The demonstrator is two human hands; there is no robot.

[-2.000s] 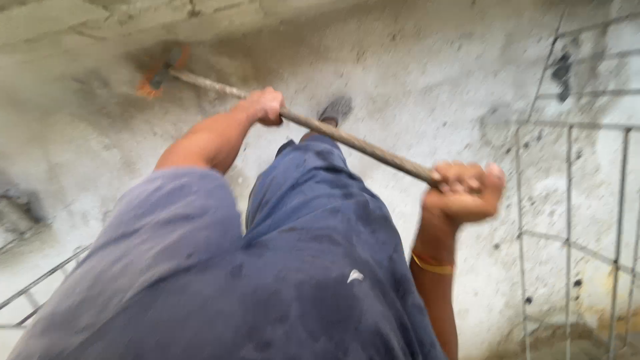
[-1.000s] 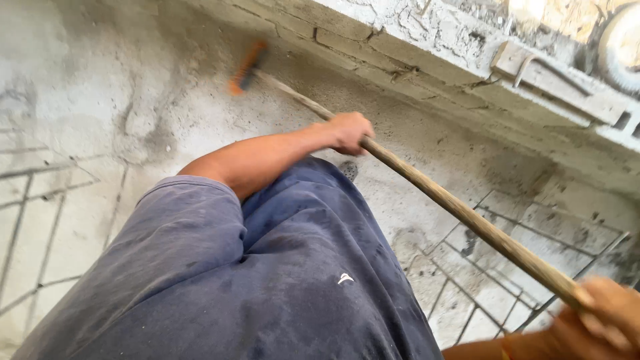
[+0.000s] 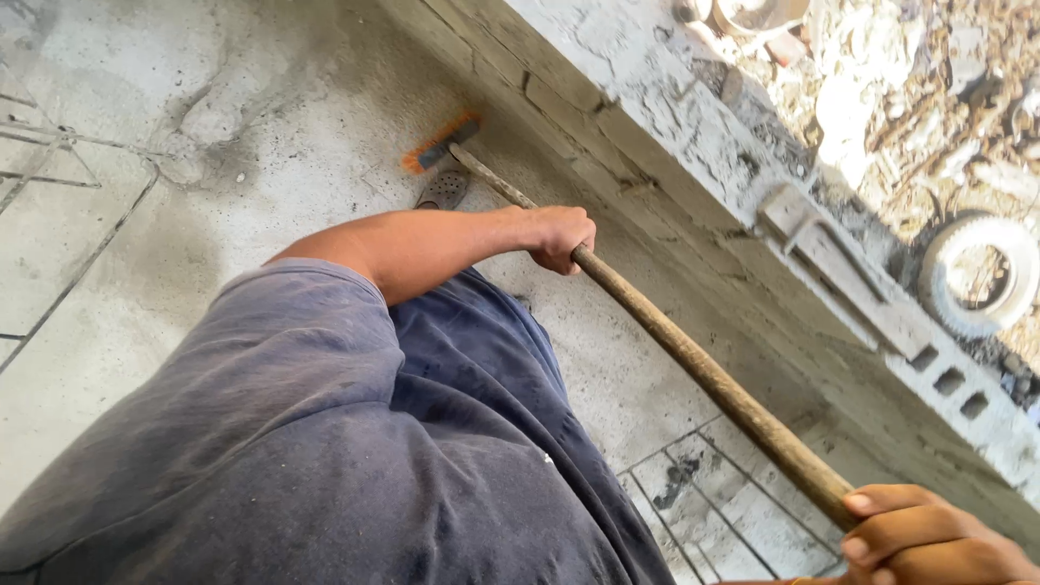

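A push broom's long wooden handle (image 3: 691, 357) runs diagonally from the upper middle to the lower right. My left hand (image 3: 562, 239) is closed around its middle part. At the lower right, my right hand (image 3: 934, 532) grips the upper end of the handle, partly cut off by the frame edge. The broom head (image 3: 449, 145), dark with orange bristles, rests on the dusty concrete floor near the foot of a low block wall. My perforated shoe (image 3: 444, 188) stands just beside the head.
The rough block wall (image 3: 682, 219) crosses the right side. On its top lies a grey float-like tool with a handle (image 3: 841, 264). Beyond it are a tyre (image 3: 979, 275) and rubble. Thin metal bars (image 3: 731, 508) lie lower right, and more (image 3: 89, 264) at left.
The view has turned, bringing the wall and the ground beyond it into sight. Both hands have stayed on the broom handle, and the broom head is now beside my shoe.
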